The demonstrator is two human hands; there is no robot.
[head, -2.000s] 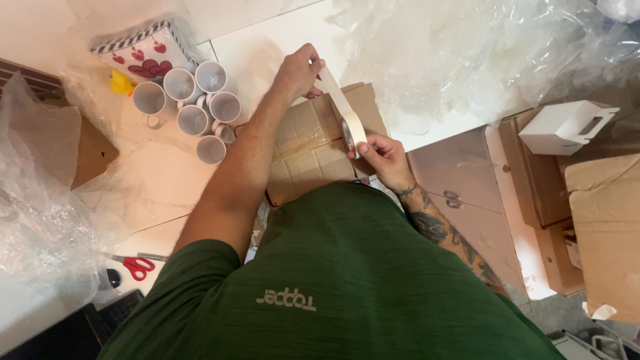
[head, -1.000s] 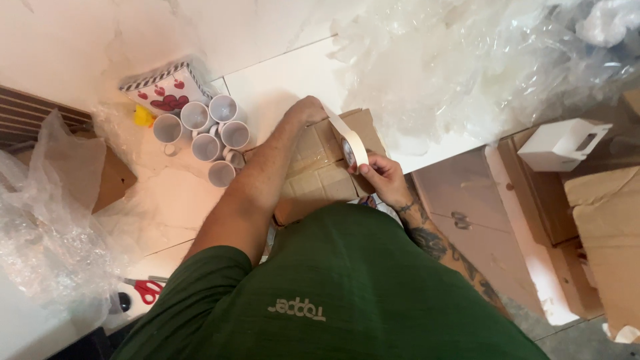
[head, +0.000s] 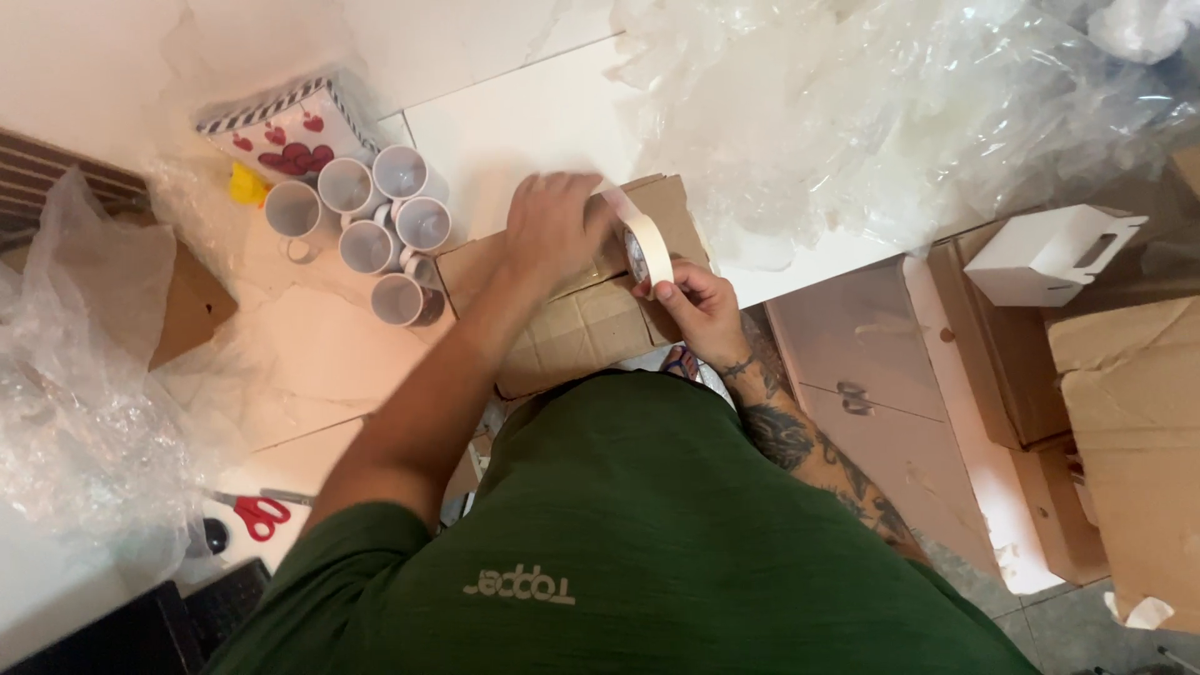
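Note:
My right hand [head: 698, 305] grips a roll of pale adhesive tape [head: 659, 258] by its lower edge, thumb on the near side. The roll stands on edge over a closed brown cardboard box [head: 581, 328]. A short strip runs from the roll up to the fingertips of my left hand [head: 558, 220], which is over the box's far left part. That hand is motion-blurred, so its grip on the strip cannot be told. Clear tape and a seam show on the box top. Its near edge lies against the green shirt.
Several white mugs [head: 397, 300] cluster at left beside a heart-patterned packet [head: 281, 136]. Red-handled scissors [head: 261, 517] lie lower left. Clear plastic wrap [head: 844, 112] covers the upper right, with more [head: 84, 412] at left. A white carton [head: 1045, 255] and cardboard boxes [head: 1134, 412] stand right.
The tape between my hands was longer two seconds ago; my left hand has come closer to the roll. My right hand keeps its hold.

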